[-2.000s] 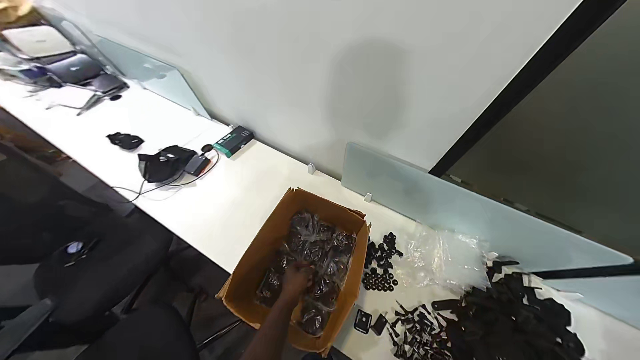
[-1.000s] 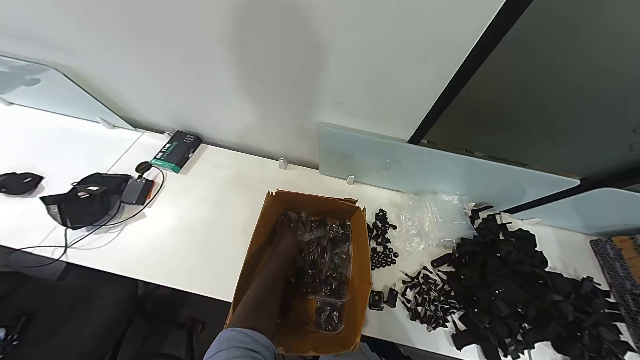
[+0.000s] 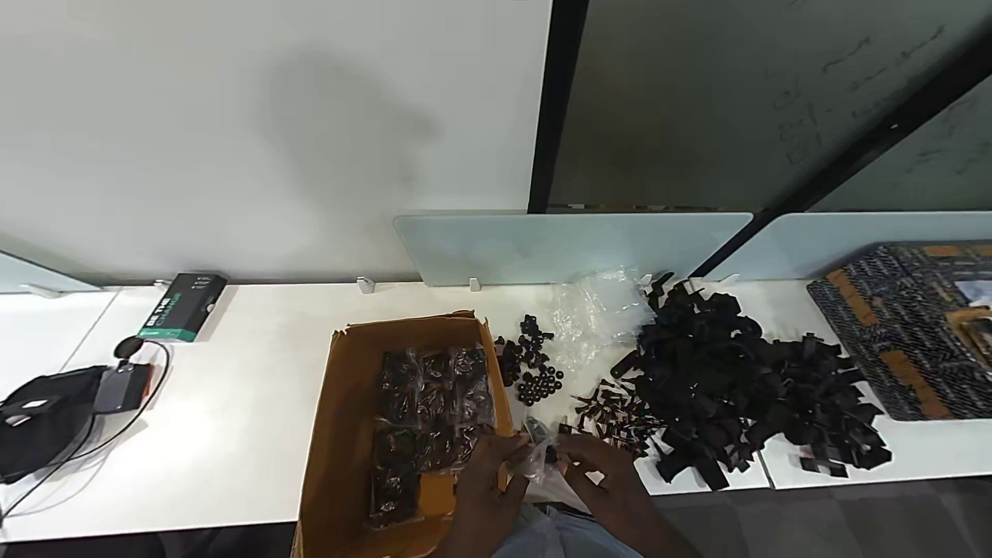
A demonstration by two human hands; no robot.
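Note:
My left hand (image 3: 492, 473) and my right hand (image 3: 601, 469) are side by side at the bottom of the view, right of an open cardboard box (image 3: 315, 457). Between them they pinch a small clear plastic bag (image 3: 535, 457) with something dark at its right side. The box holds several clear bags of dark parts (image 3: 434, 407) laid in rows. Just beyond my hands lie small black round parts (image 3: 540, 385) and a heap of small dark pieces (image 3: 618, 415). Further right rises a large pile of black parts (image 3: 705, 372).
Crumpled clear plastic bags (image 3: 601, 314) lie by the glass partition (image 3: 573, 248). On the white table (image 3: 240, 403), a green and black carton (image 3: 184, 306) and a black pouch (image 3: 50, 415) with a cable stand left. A dark patterned box with brown tape (image 3: 891, 341) sits far right.
One hand was inside the cardboard box in the earlier frames; now both hands are beside it, holding a clear plastic bag. The view has shifted and turned.

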